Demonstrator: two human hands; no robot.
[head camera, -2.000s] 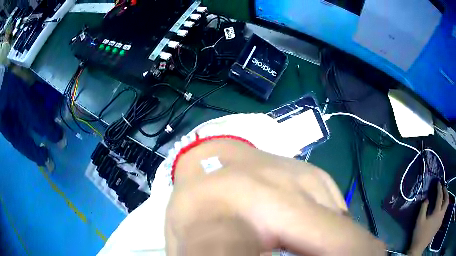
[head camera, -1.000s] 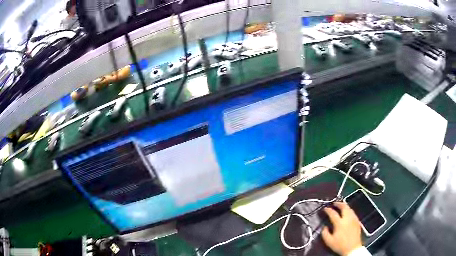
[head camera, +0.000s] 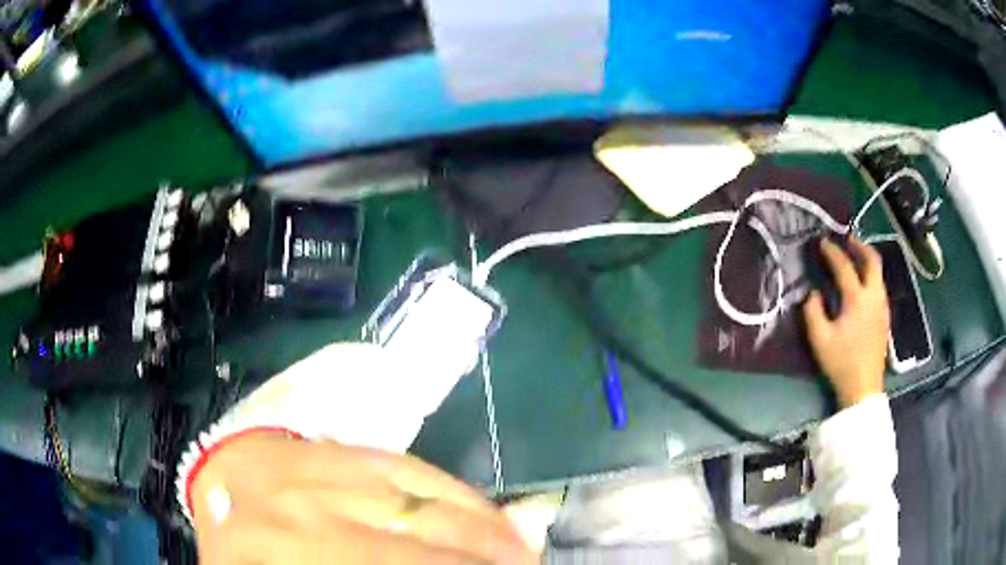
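My right hand rests over a small black computer mouse on the dark maroon mouse pad. My left hand is bare, very large and blurred close to the camera at the lower left, cut off by the bottom edge; whether it holds anything cannot be told. Its white sleeve has a red-trimmed cuff and covers part of a flat bagged screen unit with a white screen. A white USB cable runs from near this unit and loops on the pad.
The monitor stands behind, above a yellow paper slip. At left are the test box and a black screen unit. A blue pen lies by a thick black cable. A smartphone and USB hub are at right.
The view has dropped from the monitor to the bench. My left hand, out of view one second ago, shows again at the lower left. My right hand remains on the mouse pad.
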